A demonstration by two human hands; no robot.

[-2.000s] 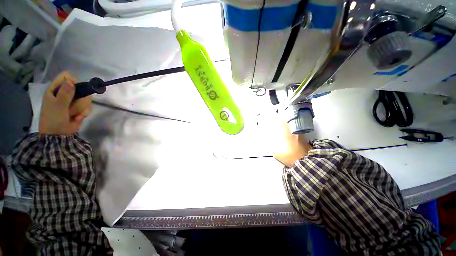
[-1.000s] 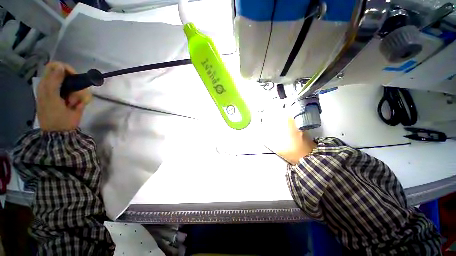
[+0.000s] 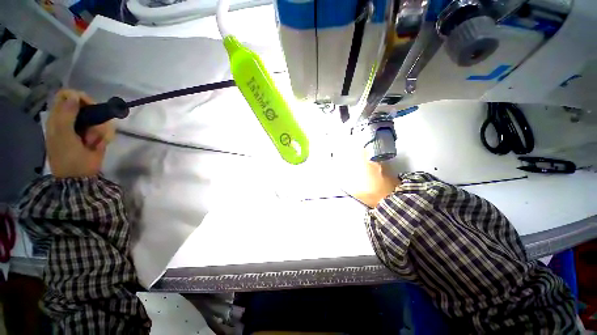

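Observation:
My left hand [image 3: 77,134] grips the black handle of a screwdriver [image 3: 173,93] at the left; its long dark shaft runs right and passes behind the lime-green work light. My right hand [image 3: 374,183] is under the machine head, below the grey knob [image 3: 383,139]; its fingers are washed out by glare, so its hold cannot be told. The white sewing machine [image 3: 366,46] stands over the needle area, which is too bright to read. A pale grey cloth panel [image 3: 157,190] lies on the table under and beside my left hand.
The lime-green work light [image 3: 267,105] hangs over the middle. Black shears [image 3: 507,131] and thread snips [image 3: 546,165] lie at the right. A ruler strip [image 3: 275,280] runs along the front edge. Dotted white panels [image 3: 173,315] hang at lower left. Red scissors loops [image 3: 6,235] show far left.
The view has shifted, so the machine and light appear further left. My left hand still holds the screwdriver, and my right hand stays below the grey knob.

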